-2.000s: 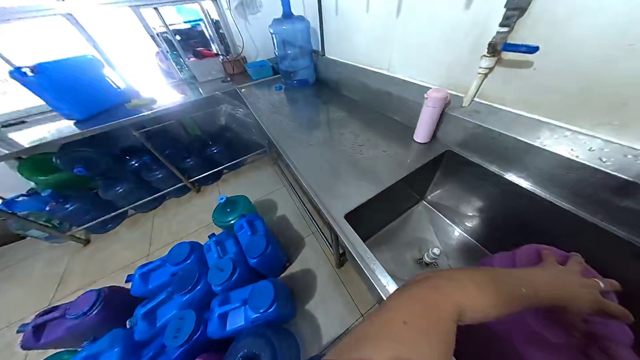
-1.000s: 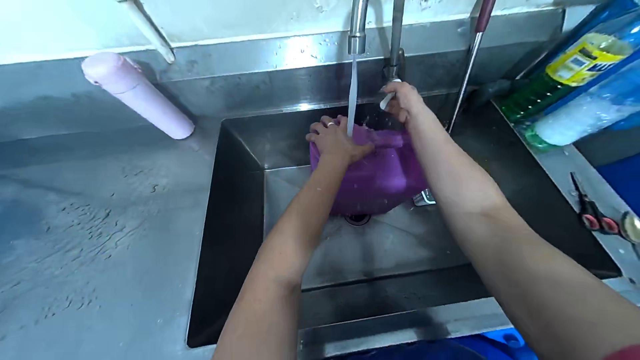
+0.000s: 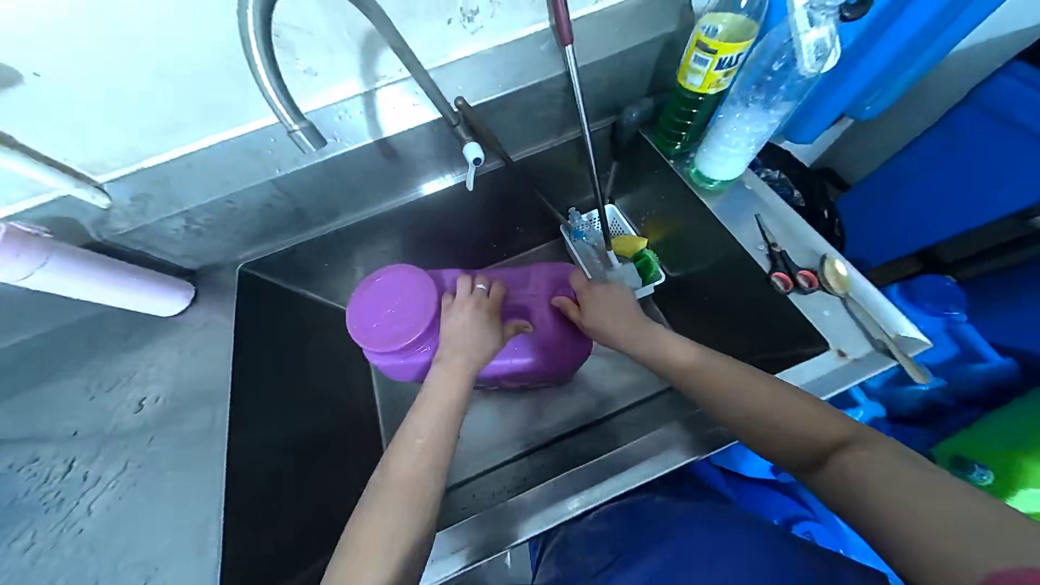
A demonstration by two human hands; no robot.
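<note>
A purple plastic jug (image 3: 528,357) lies on its side in the stainless steel sink (image 3: 561,406), its round lid (image 3: 392,309) toward the left. My left hand (image 3: 474,321), with a ring on one finger, rests on the jug's upper side near the lid, thumb spread. At the jug's right end, my right hand (image 3: 605,309) grips its edge or handle; some fingers are hidden. Just beyond that hand, a white perforated basket (image 3: 621,219) holds a yellow and green sponge and a long-handled brush (image 3: 587,122). The curved metal faucet (image 3: 272,77) hangs over the back left, no water running from it.
A pale pink flask (image 3: 97,272) lies on the left counter (image 3: 106,390). On the right ledge are a bottle of green liquid (image 3: 699,81), a clear bottle of whitish liquid (image 3: 751,114), scissors (image 3: 784,264) and a spoon (image 3: 865,309). Blue jugs (image 3: 951,349) stand below, right.
The water stream has stopped. My right hand has left the faucet valve and come down to the jug's right end. The jug lies with its lid to the left.
</note>
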